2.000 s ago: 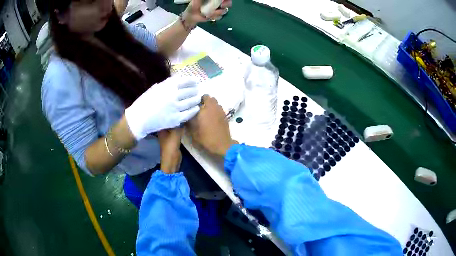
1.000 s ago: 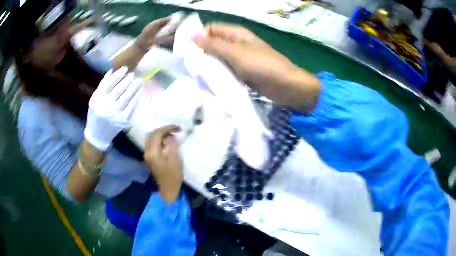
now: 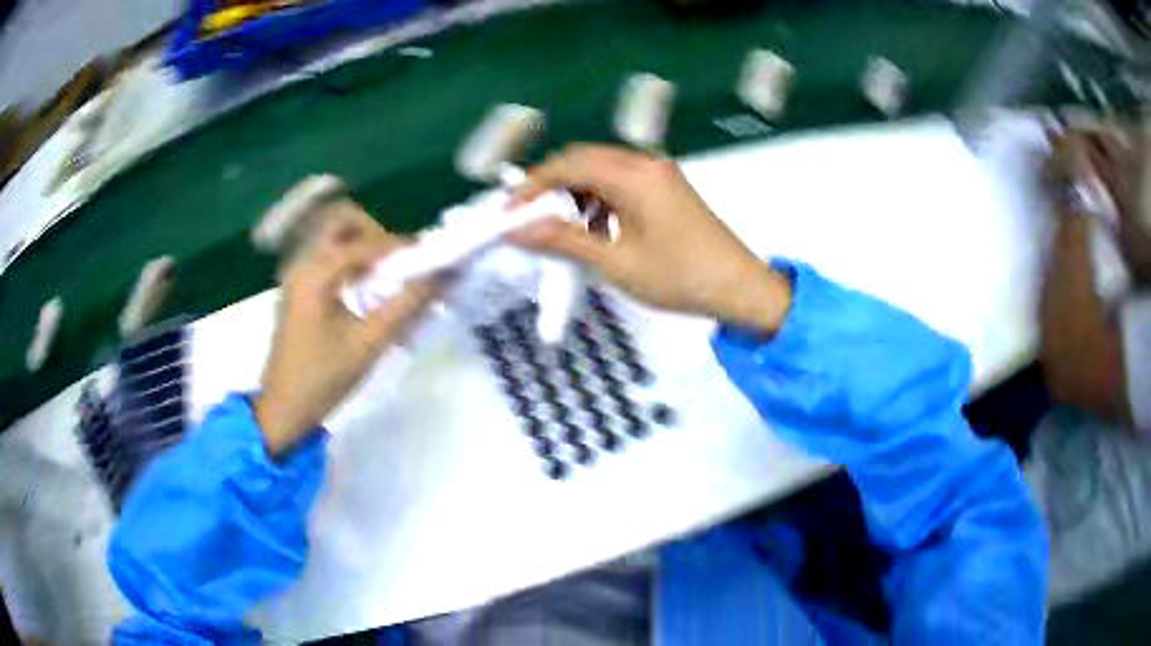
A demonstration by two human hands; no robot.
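Note:
A white cloth-like piece (image 3: 470, 232), which looks like a glove, is stretched between my hands above the bench; blur hides its exact shape, and a narrow white part hangs below it. My left hand (image 3: 326, 309) grips its left end. My right hand (image 3: 637, 230) grips its right end with thumb and fingers. A sticker sheet with rows of round black discs (image 3: 574, 394) lies on the white bench just below my hands. Darker, denser spare sheets (image 3: 154, 389) lie at the left, beside my left sleeve.
The green belt (image 3: 417, 133) curves beyond the bench and carries several cream-white housings, one of them (image 3: 645, 110) beyond my right hand. A blue bin (image 3: 284, 35) is at the top left. Another person's arm (image 3: 1083, 297) is at the right edge.
The view has swung right, from the left neighbour to the bench in front. My hands, apart one second ago, are now both on the white piece.

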